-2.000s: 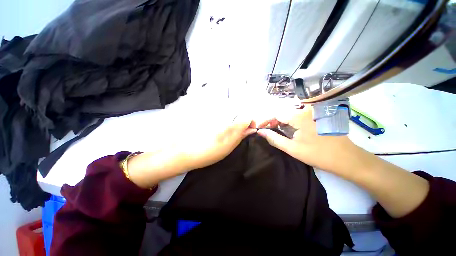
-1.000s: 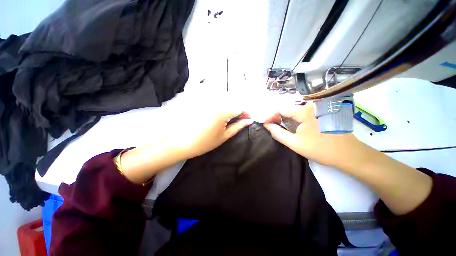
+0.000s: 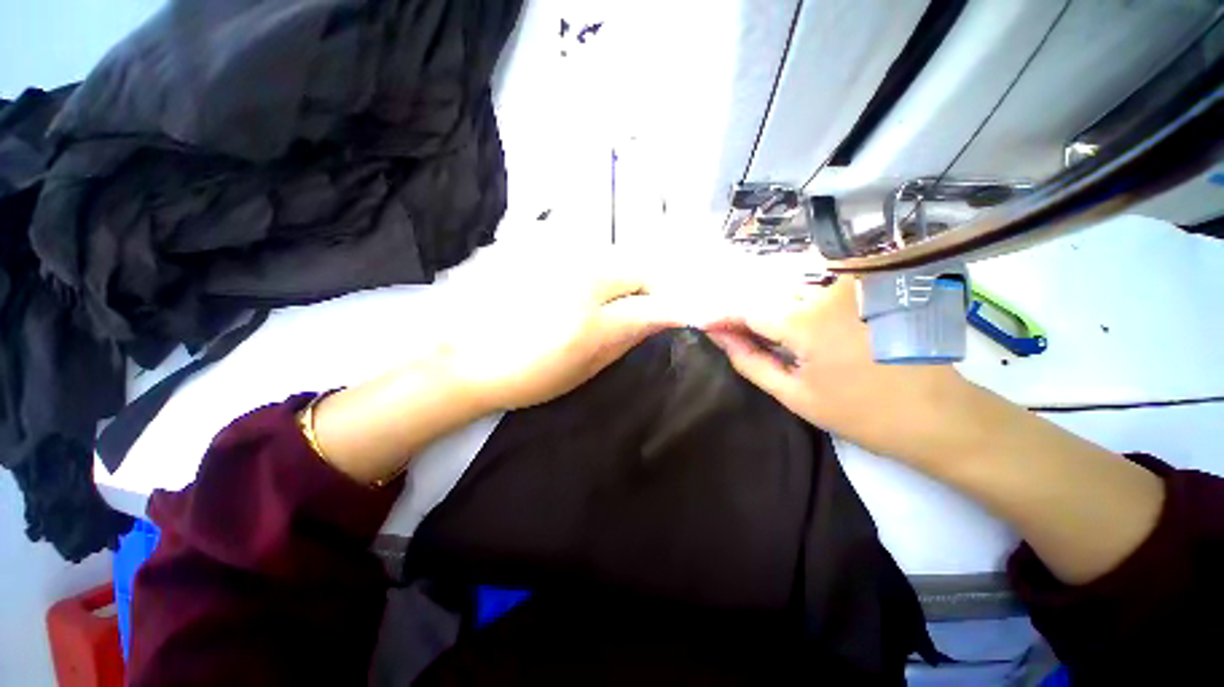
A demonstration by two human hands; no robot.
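A dark garment piece [image 3: 644, 497] hangs from my fingertips over the table's front edge. My left hand [image 3: 571, 352] pinches its top edge from the left. My right hand [image 3: 839, 369] pinches the same edge from the right, close beside the left fingertips. The lamp glare washes out parts of both hands. The presser foot area [image 3: 772, 215] lies just beyond my right hand, and the needle point cannot be made out. The grey-blue cylindrical attachment [image 3: 915, 320] stands in front of part of my right hand.
A large dark cloth heap [image 3: 282, 148] lies at left, with a narrow dark strip [image 3: 175, 383] beside it. The white machine head [image 3: 993, 94] fills the top right. Green and blue thread snips [image 3: 1007, 325] lie right of the attachment. A red container [image 3: 86, 642] is at lower left.
My left fingers have closed in flatter along the cloth's top edge, near the right fingertips. The cloth's top edge is slightly higher in view than two seconds ago.
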